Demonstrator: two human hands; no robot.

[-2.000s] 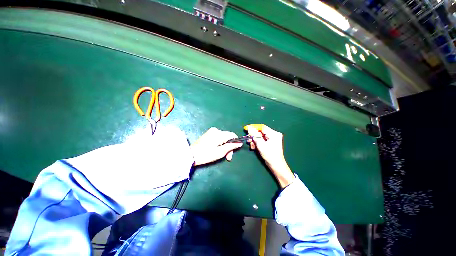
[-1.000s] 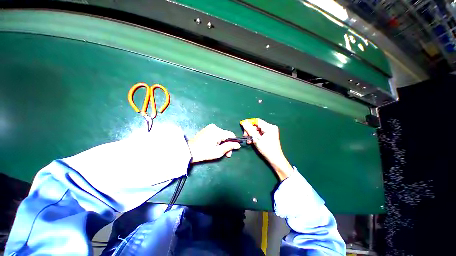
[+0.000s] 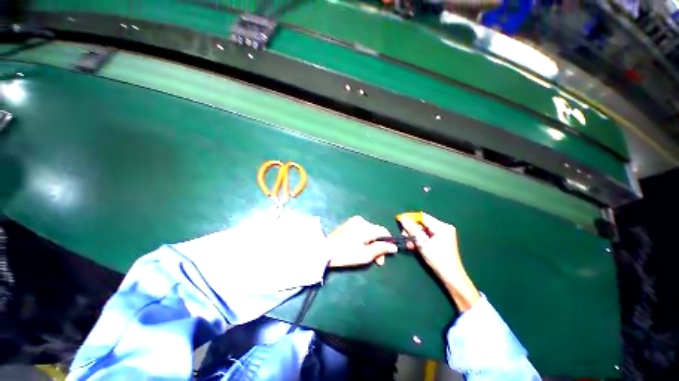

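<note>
My left hand (image 3: pixel 359 243) holds the end of a black cable (image 3: pixel 383 239), pinched between thumb and fingers above the green bench top. My right hand (image 3: pixel 438 242) is just to its right, its fingertips at the same cable end. A small yellow-orange-handled tool (image 3: pixel 411 217) shows in my right hand, mostly hidden by the fingers. Black cable lengths (image 3: pixel 304 303) come out below my left sleeve and run over the bench edge to my lap. The fine wires between the fingertips are too small and blurred to tell apart.
Scissors with orange loops (image 3: pixel 282 181) lie on the green bench top (image 3: pixel 536 298), beyond my left sleeve. A conveyor line (image 3: pixel 417 115) with green strips and a dark rail runs behind the bench. A grey metal part (image 3: pixel 253 31) sits on the line. Dark hanging stock is at the right.
The view has swung left, so bench, scissors and hands appear further right and lower. My hands stay together at the cable end, with the tool still in my right hand.
</note>
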